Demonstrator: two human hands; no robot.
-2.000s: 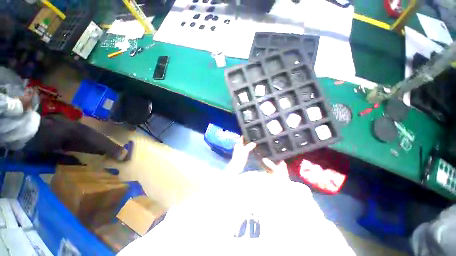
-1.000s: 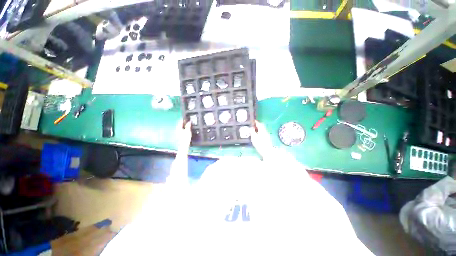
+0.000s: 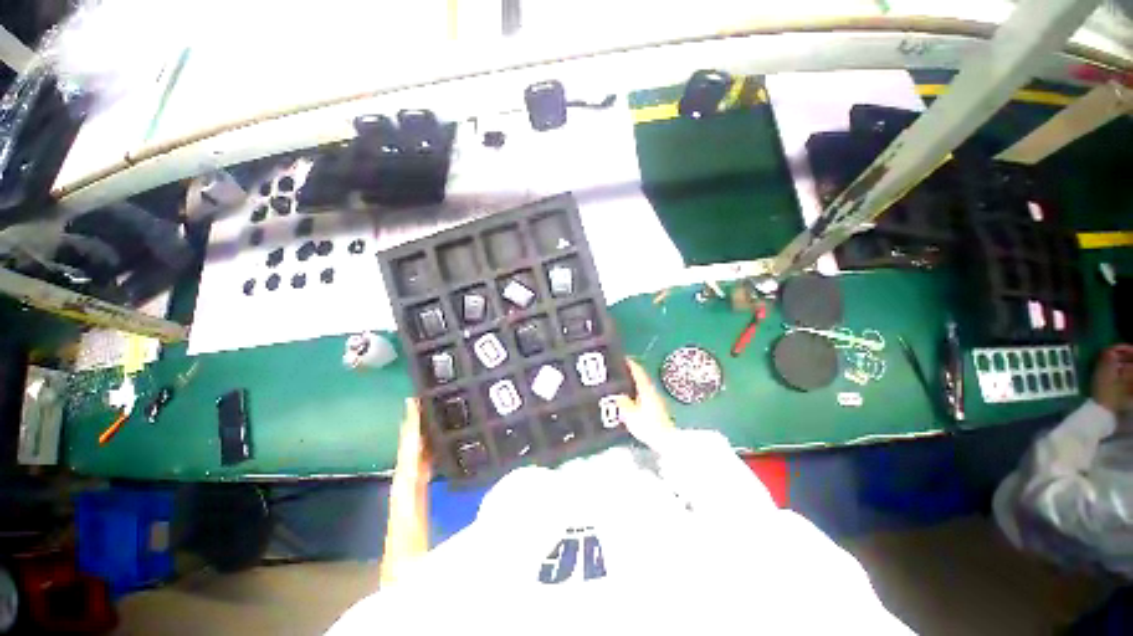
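Note:
A black foam tray (image 3: 512, 344) with a grid of square pockets is held tilted over the front of the bench. Several pockets hold small dark or whitish square parts; the far row is mostly empty. My left hand (image 3: 411, 462) grips the tray's left edge near its near corner. My right hand (image 3: 640, 408) grips the right edge, with fingers by the near right pocket. The fingertips under the tray are hidden.
White paper (image 3: 224, 304) bears rows of dark parts. A phone (image 3: 234, 426) lies left. Right are a speckled dish (image 3: 691, 374), dark discs (image 3: 805, 360), a red-handled tool (image 3: 748, 331) and a slotted white plate (image 3: 1024, 374). A person's sleeve (image 3: 1066, 478) shows far right. A metal frame crosses above.
The view has swung round and now shows more of the shelf. The tray has turned and sits lower and closer to my body, still in both hands.

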